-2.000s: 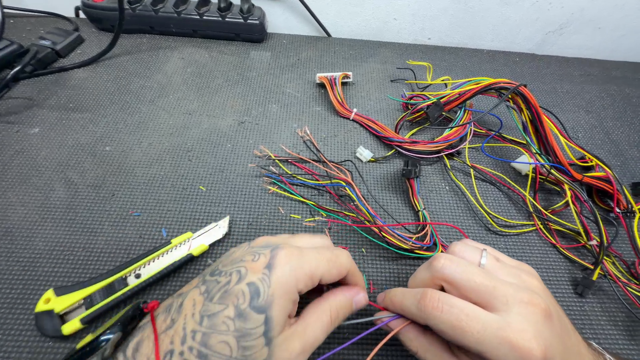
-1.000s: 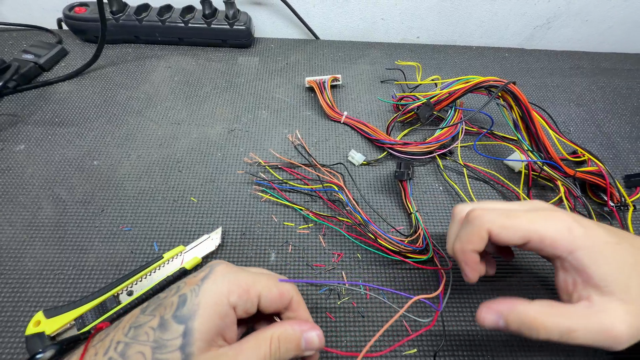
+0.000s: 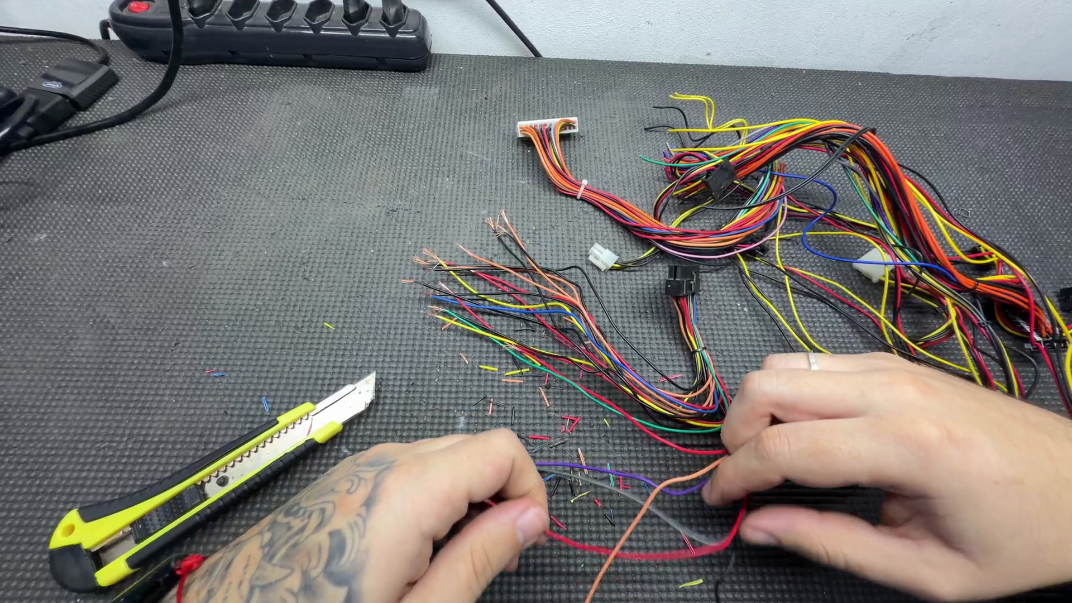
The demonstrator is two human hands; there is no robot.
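My left hand (image 3: 469,511) pinches a red wire (image 3: 620,553) between thumb and forefinger, low in the middle of the view. My right hand (image 3: 888,469) is at the bend of the wire bundle; its fingertips are at the purple wire (image 3: 620,473) and close to the red one, and whether they grip is hard to tell. An orange wire (image 3: 641,515) and a grey wire (image 3: 636,502) run between the hands. The bundle's other wires (image 3: 586,335) fan out to the upper left with bare copper ends and lead to a black connector (image 3: 682,280).
A utility knife (image 3: 193,486) with its blade out lies beside my left forearm. A large wire harness (image 3: 888,176) with a white connector (image 3: 548,127) spreads over the right of the black textured mat (image 3: 251,218). Insulation scraps dot the middle. A power strip (image 3: 276,33) stands at the back.
My hands were close together two seconds ago and are now apart. Since one second ago, my right hand has moved left to the bend of the bundle.
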